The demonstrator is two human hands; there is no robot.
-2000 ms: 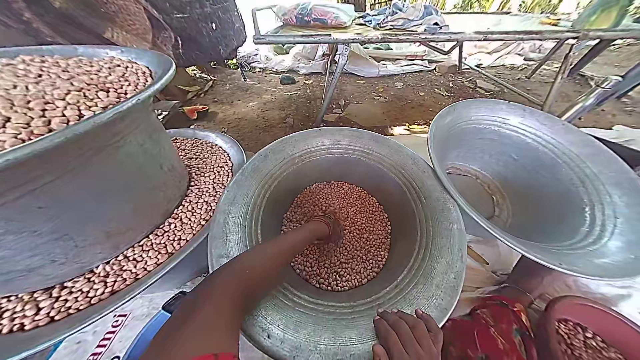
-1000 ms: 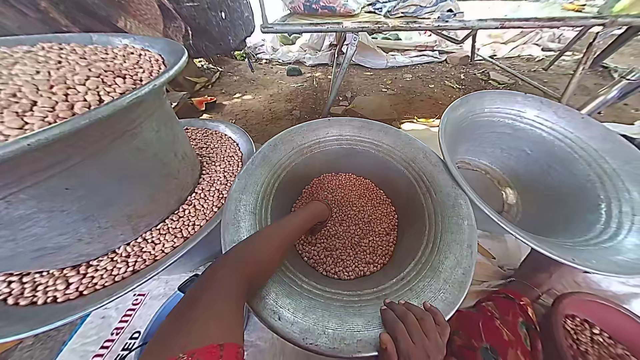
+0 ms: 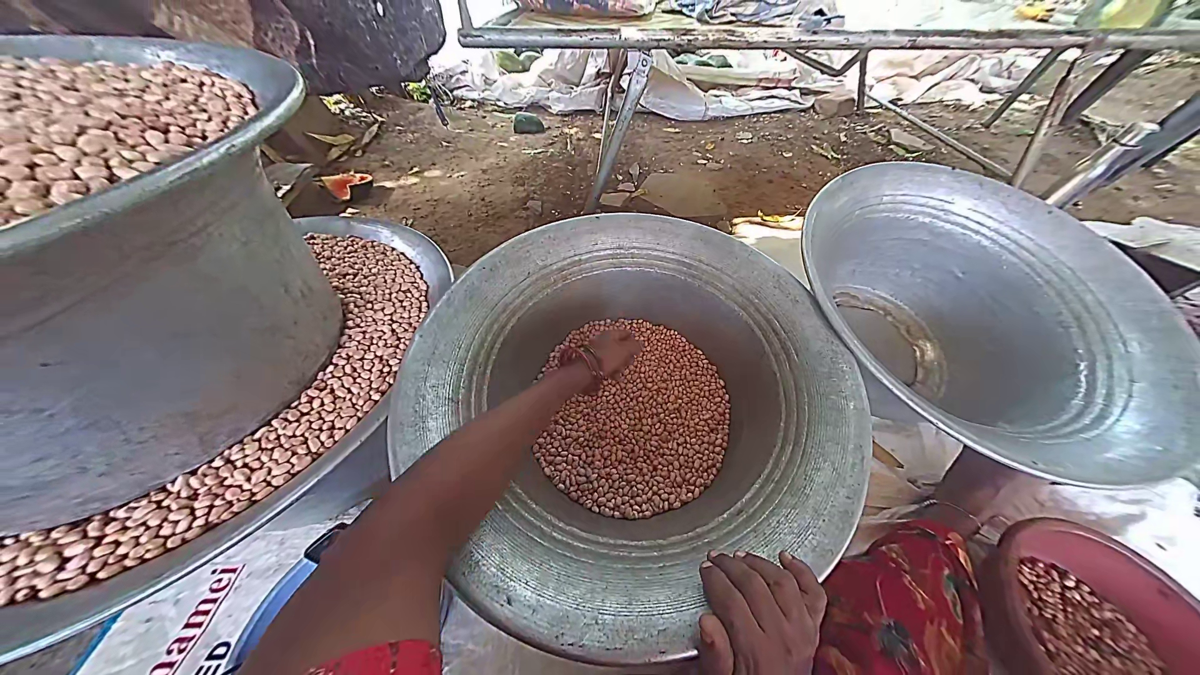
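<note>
A wide-rimmed metal pot (image 3: 609, 600) stands in front of me, with reddish-brown nuts or beans (image 3: 647, 450) in its bottom. My left hand (image 3: 609, 353), with bangles at the wrist, is at the far-left part of these; its fingertips are hard to make out, so I cannot tell whether it holds any. My right hand (image 3: 764, 605) grips the pot's near-right rim, its fingers on top and its thumb at the edge. To the right, another wide metal pot (image 3: 1012, 319) is tilted, with none of the nuts visible inside.
At left a large metal pot (image 3: 159, 309) heaped with nuts or beans stands in a broad metal basin (image 3: 431, 253) holding more. A reddish bowl (image 3: 1125, 572) of nuts is at lower right. Behind are a metal-framed table (image 3: 797, 39), plastic sheeting (image 3: 562, 80) and a piece of watermelon (image 3: 347, 185).
My left hand has shifted within the pot and shows more above the nuts than one second ago, when its fingers were buried. My right hand has stayed on the rim.
</note>
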